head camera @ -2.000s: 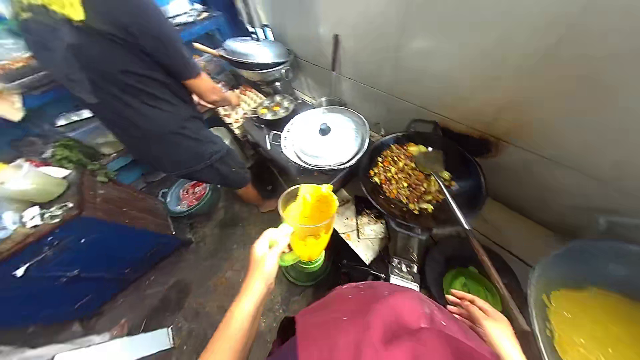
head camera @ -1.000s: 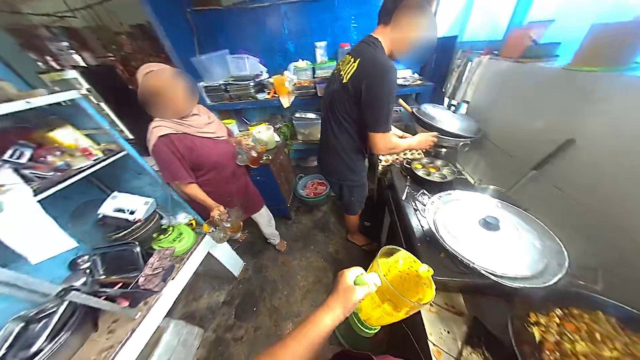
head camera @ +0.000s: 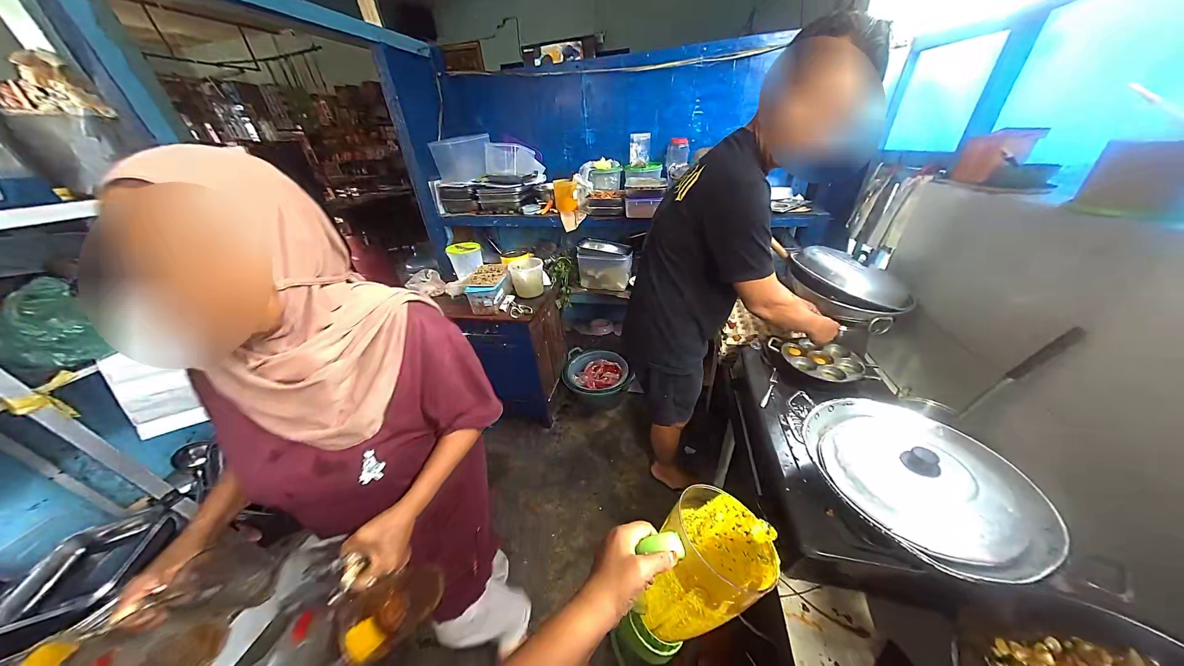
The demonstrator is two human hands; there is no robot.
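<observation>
My left hand point(head camera: 629, 569) grips the green handle of a clear blender jug point(head camera: 712, 564) at the lower middle. Yellow paste with dark specks coats the jug's walls, and the jug is tilted to the right. Just beneath it, partly hidden, is a green base or container point(head camera: 645, 638). Right of the jug, a large round metal lid point(head camera: 934, 490) with a black knob covers a pan on the black stove. A wok of chopped fried food point(head camera: 1064, 652) shows at the bottom right edge. My right hand is out of view.
A co-worker in maroon point(head camera: 342, 398) stands close on the left, holding glass vessels. Another in black point(head camera: 712, 240) works over a molded pan with eggs point(head camera: 821, 359). A basin point(head camera: 597, 375) stands on the floor beside a blue cabinet point(head camera: 509, 361).
The view has swung up and left from the stove. The co-worker in maroon has come much nearer since one second ago. My left hand still holds the jug; my right hand has left the view.
</observation>
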